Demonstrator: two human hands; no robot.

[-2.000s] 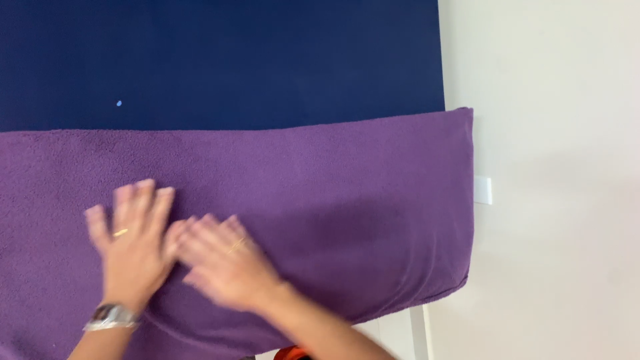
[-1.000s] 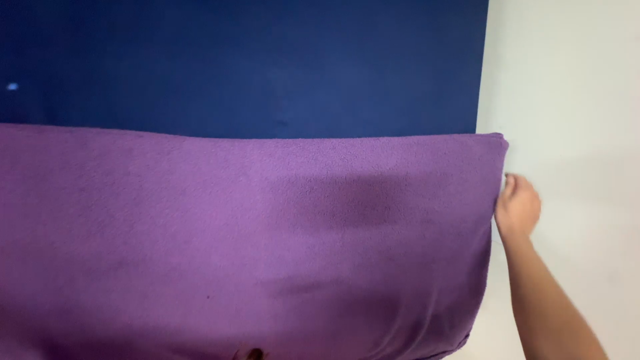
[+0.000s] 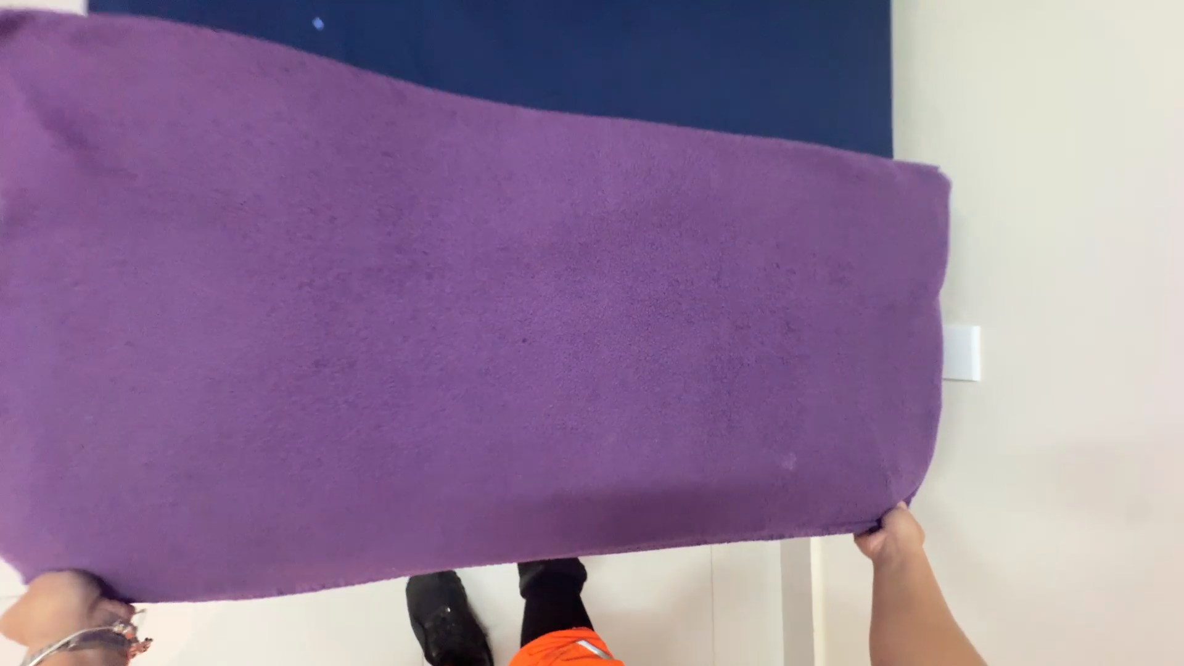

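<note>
A purple fleece cloth point(image 3: 518, 333) stretches across the view, its far part lying over a dark blue surface point(image 3: 647, 65). My left hand point(image 3: 65, 606), with a bracelet at the wrist, grips the cloth's near left corner at the lower left. At the near right corner, my right hand point(image 3: 893, 535) pinches the edge between thumb and fingers. The near edge is held up between both hands, above the floor. A small pale speck point(image 3: 318, 23) shows on the blue surface beyond the cloth.
A pale wall point(image 3: 1064, 231) with a white plate point(image 3: 962, 352) runs along the right. Below the cloth are the light tiled floor point(image 3: 666, 610), a black shoe point(image 3: 448, 618) and an orange garment point(image 3: 566, 647) on the wearer's leg.
My hands, flat on the cloth two seconds ago, now hold its near corners. The right hand was at the cloth's right edge one second ago. The cloth's far edge has become slanted and wavy.
</note>
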